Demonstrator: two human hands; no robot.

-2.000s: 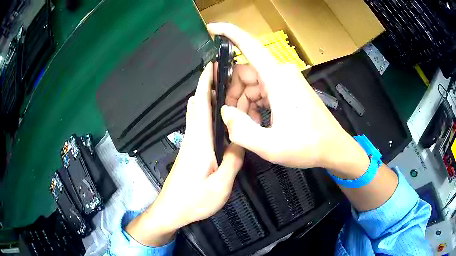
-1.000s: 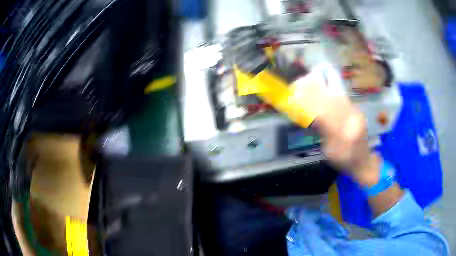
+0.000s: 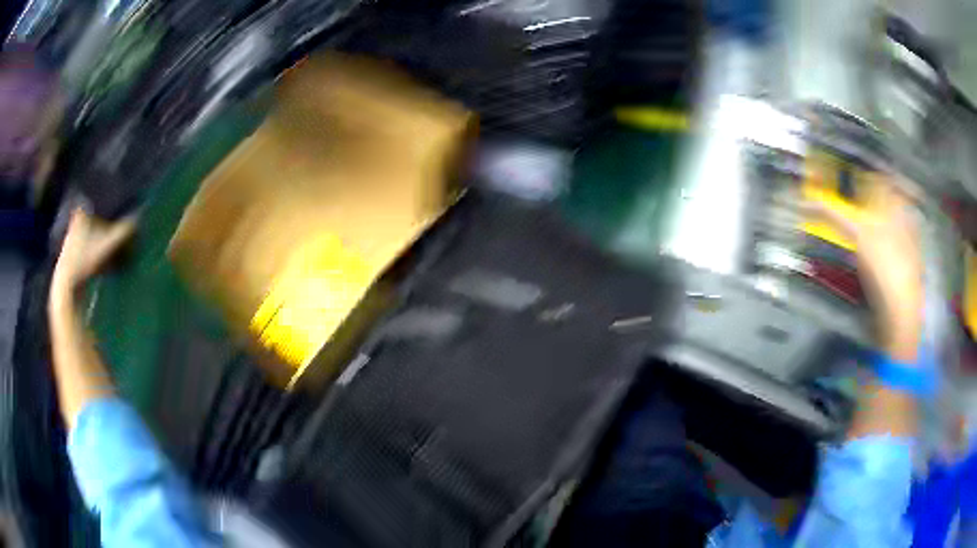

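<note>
The picture is strongly blurred. My right hand [image 3: 884, 230], with a blue band at the wrist, is at the far right over the white-grey equipment [image 3: 739, 332], at a yellow piece [image 3: 830, 203] there; whether it grips that piece cannot be told. My left hand [image 3: 94, 244] is at the far left, reaching forward over the green mat near dark items; its fingers and any held thing are too blurred to tell.
An open brown carton [image 3: 364, 139] with a yellow stack [image 3: 311, 294] stands left of centre. A black compartment tray [image 3: 514, 364] with a few small grey pieces lies between carton and equipment. Glossy black trays [image 3: 525, 64] are at the top. A blurred person [image 3: 27, 107] is at upper left.
The view has swung back left, so carton and tray show more fully. My left hand has come into view at the left. The yellow part by my right hand no longer shows as a long raised piece.
</note>
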